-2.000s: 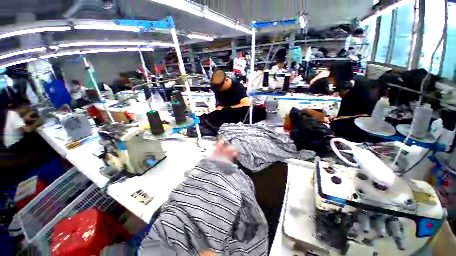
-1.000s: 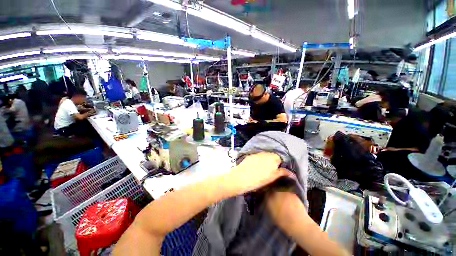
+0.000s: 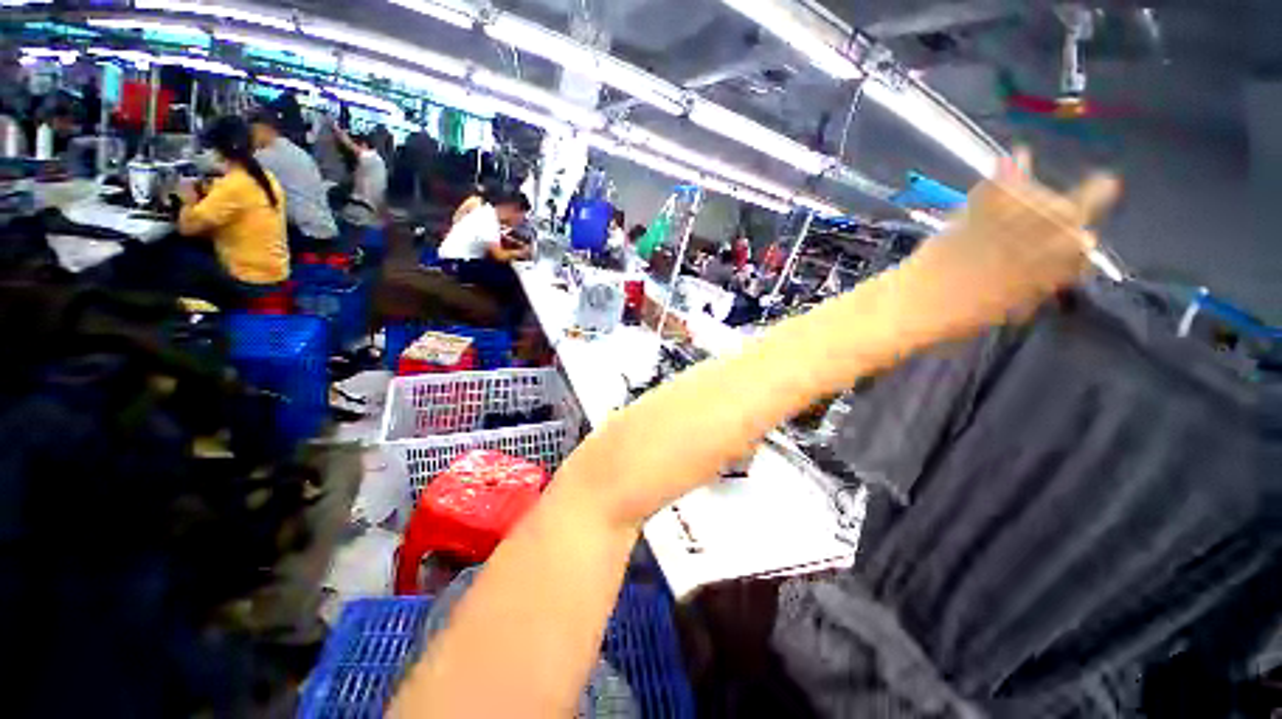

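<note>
My left hand (image 3: 1033, 222) is raised at the upper right, blurred, at the end of my bare forearm, which crosses the view from the bottom. A dark grey garment (image 3: 1054, 478) hangs spread out at the right, with soft folds. Its upper edge meets or lies behind my left hand and wrist. Some fingertips point up, but the blur hides whether they grip the cloth. My right hand is not visible. A paler bunched cloth (image 3: 858, 653) lies below the garment.
A white table (image 3: 766, 527) runs behind my forearm. A red stool (image 3: 478, 499), a white basket (image 3: 422, 421) and a blue crate (image 3: 368, 653) stand at its left. People sit at machines farther back. Dark piled material fills the lower left.
The view has swung left. My left hand has risen to the upper right, and the grey garment is now lifted and spread. My right forearm has left the view.
</note>
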